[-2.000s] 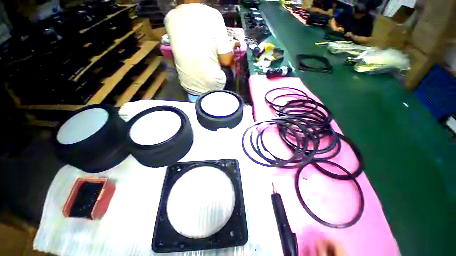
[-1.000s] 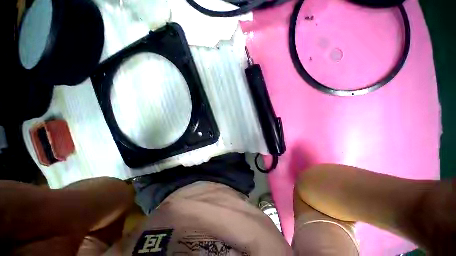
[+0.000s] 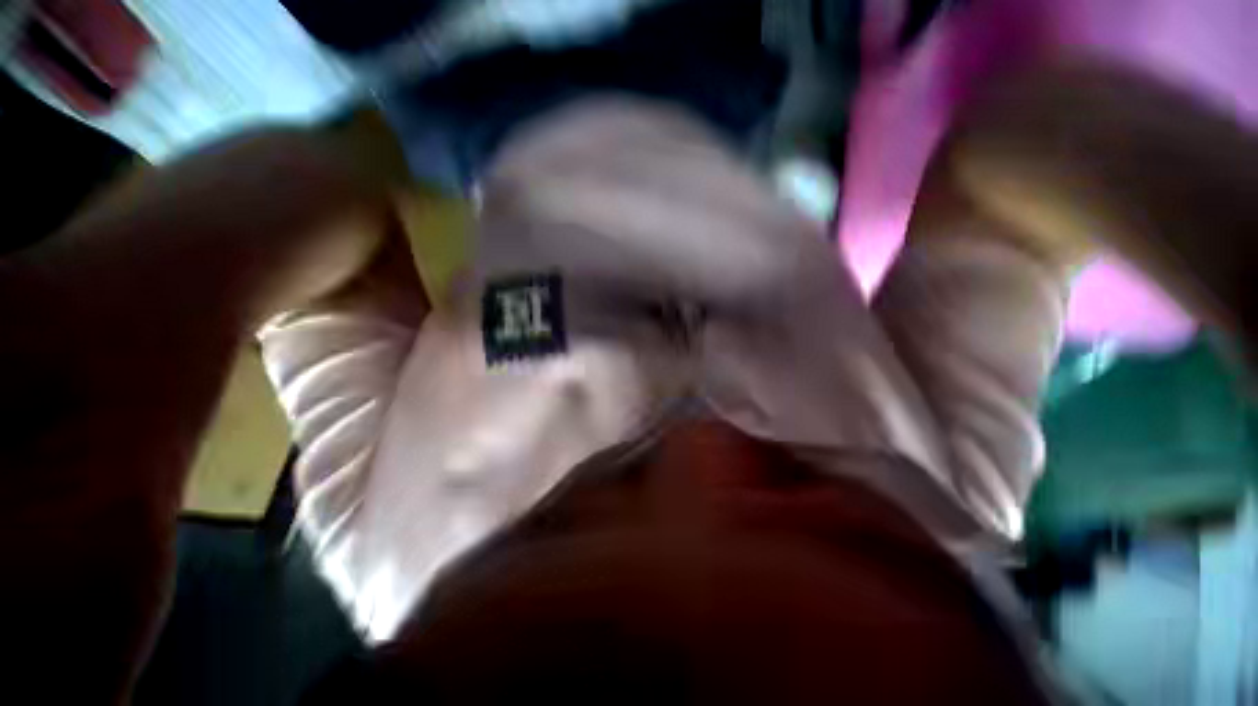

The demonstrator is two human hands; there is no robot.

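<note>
The view is blurred and points down at my own body, a pale pink shirt with a dark square patch. Both bent arms are raised at the two sides, and the hands are cut off or out of the picture. A blurred red screw box shows at the top left corner beside the white foam sheet. The black frame, the driver and the rings are not visible.
The pink sheet shows at the upper right behind my arm. A green surface lies at the right. A tan, carton-like surface is at the left, low beside my sleeve.
The camera has tilted from the bench down onto my shirt. The black frame, driver and ring have left the picture; the red box has shifted to the top left corner.
</note>
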